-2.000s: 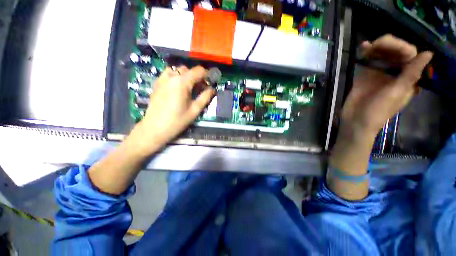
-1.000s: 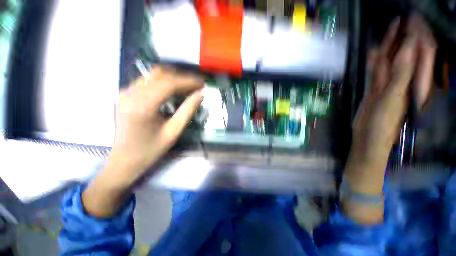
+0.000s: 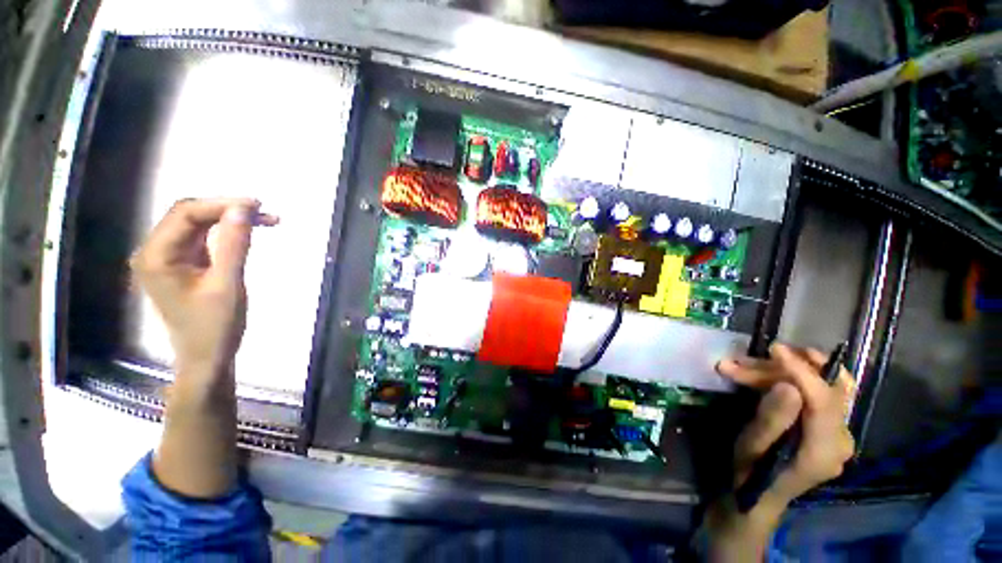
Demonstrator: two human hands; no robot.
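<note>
A green circuit board (image 3: 379, 253) sits in a black carrier (image 3: 337, 286). Across it runs a silver-white heatsink bar (image 3: 681, 350) with an orange-red patch (image 3: 525, 321) and a black cable (image 3: 602, 343). Two copper-orange chokes (image 3: 511, 214) are at its upper left. My left hand (image 3: 198, 275) is left of the carrier, over the bright metal plate, thumb and forefinger together; a tiny dark spot shows at the fingertips, too small to identify. My right hand (image 3: 808, 423) holds a black pen-like tool (image 3: 772, 471) at the carrier's lower right, one fingertip at the bar's right end.
The conveyor's metal frame (image 3: 461, 50) surrounds the carrier, with toothed chain (image 3: 236, 44) along the rails. Silver cross bars (image 3: 876, 297) show at right. Another green board (image 3: 956, 143) and a pale cable (image 3: 934, 68) are at the upper right. A blue sleeve is at the lower right edge.
The view now shows the whole carrier. My left hand has left the board's near side and moved left. My right hand has come nearer the board's right end. The black tool now shows clearly.
</note>
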